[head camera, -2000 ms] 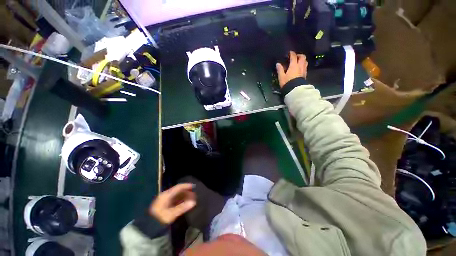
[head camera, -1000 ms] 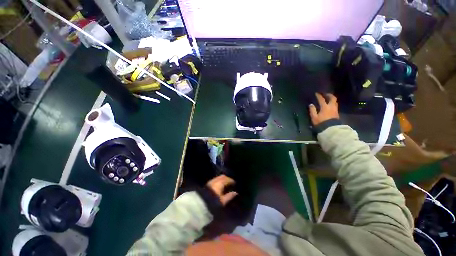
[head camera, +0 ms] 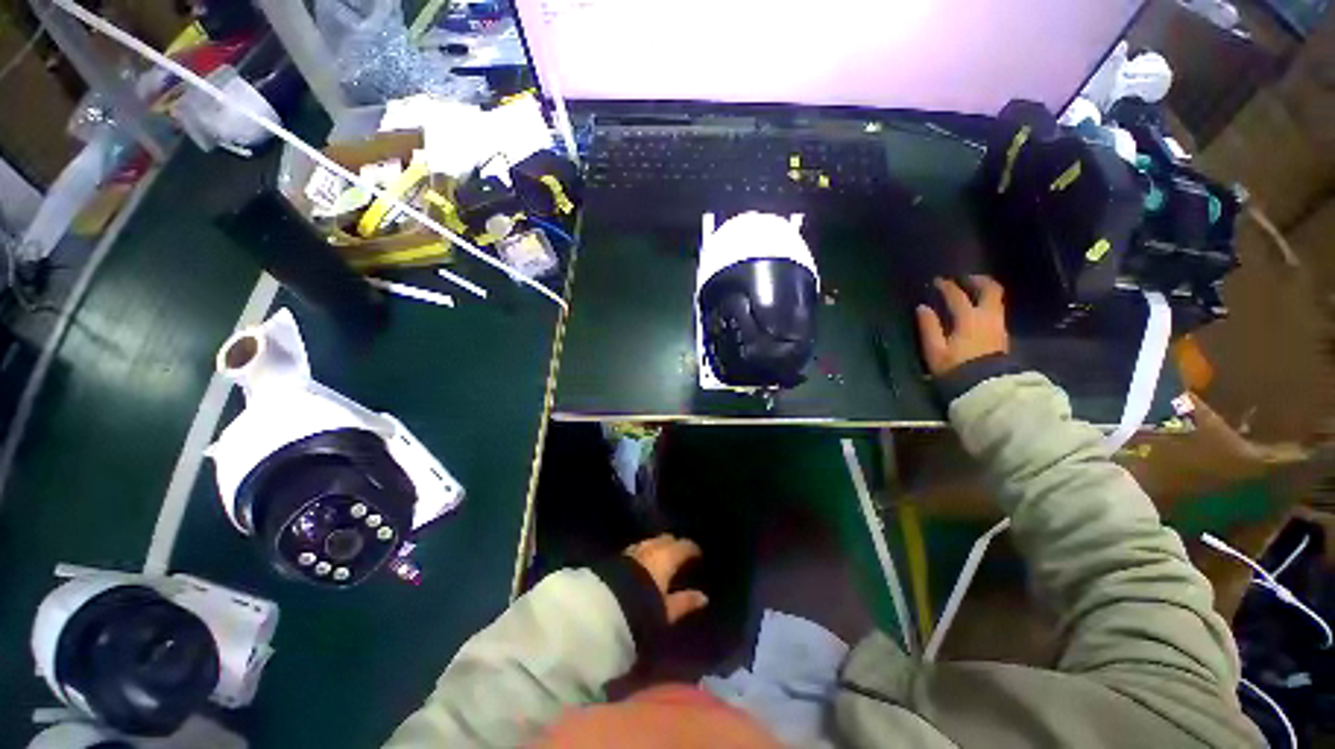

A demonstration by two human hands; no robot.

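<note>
My right hand [head camera: 963,325] lies on the dark computer mouse [head camera: 952,296] on the green bench, right of the camera; the mouse is mostly hidden under the fingers. My left hand [head camera: 669,575] is over my lap below the bench edge, fingers slightly curled, with nothing visible in it. A PTZ dome camera [head camera: 760,303] lies on the bench before the keyboard, white cap toward the monitor, black ball toward me. A second dome camera [head camera: 334,505] lies on the left bench, its LED lens face showing.
A monitor [head camera: 835,51] and black keyboard [head camera: 703,158] are at the back. A black machine [head camera: 1171,205] with a white strip [head camera: 1146,366] stands at right. More cameras [head camera: 139,654] are at lower left. A parts box [head camera: 384,198] sits at upper left. Cardboard [head camera: 1271,351] is at right.
The view has shifted, showing more monitor. My left hand has moved right over my lap and its fingers are lower. My right hand stays at the mouse. The cameras keep their places on the benches.
</note>
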